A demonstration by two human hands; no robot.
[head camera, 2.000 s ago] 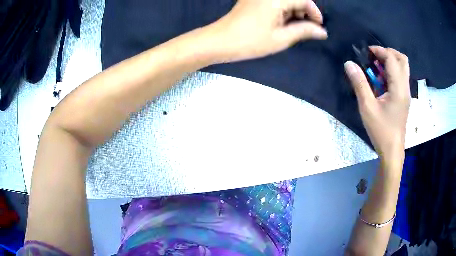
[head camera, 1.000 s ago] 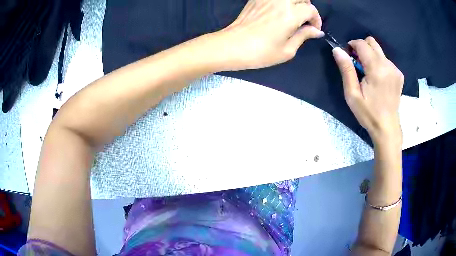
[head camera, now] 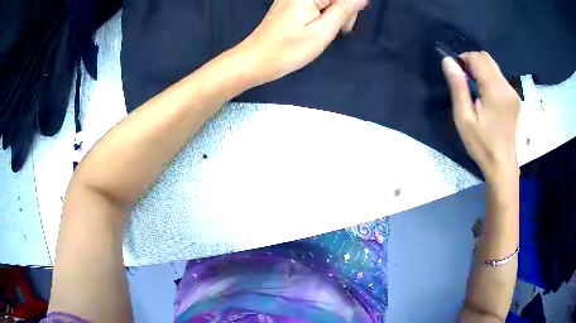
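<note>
A large black garment (head camera: 391,82) lies over the pale table, its curved edge towards me. My left hand (head camera: 309,31) is over the garment at the top of the frame, partly cut off. Its fingers are bent together and slightly blurred; whether they pinch thread or cloth cannot be told. My right hand (head camera: 483,107) is over the garment at the right, closed round thread snips (head camera: 447,52). The blades point up-left from between thumb and fingers; the rest is mostly hidden in the palm. The blades are apart from my left hand.
Narrow dark hanging pieces (head camera: 54,76) are at the left. The pale table (head camera: 284,183) curves in front of me. More black cloth (head camera: 556,221) hangs at the right beside something blue (head camera: 529,243). A red object (head camera: 22,296) is at the lower left.
My left hand first stayed near the top centre, then moved left. My right hand moved left, bringing the snips to my left fingers, and has since moved back right, away from them.
</note>
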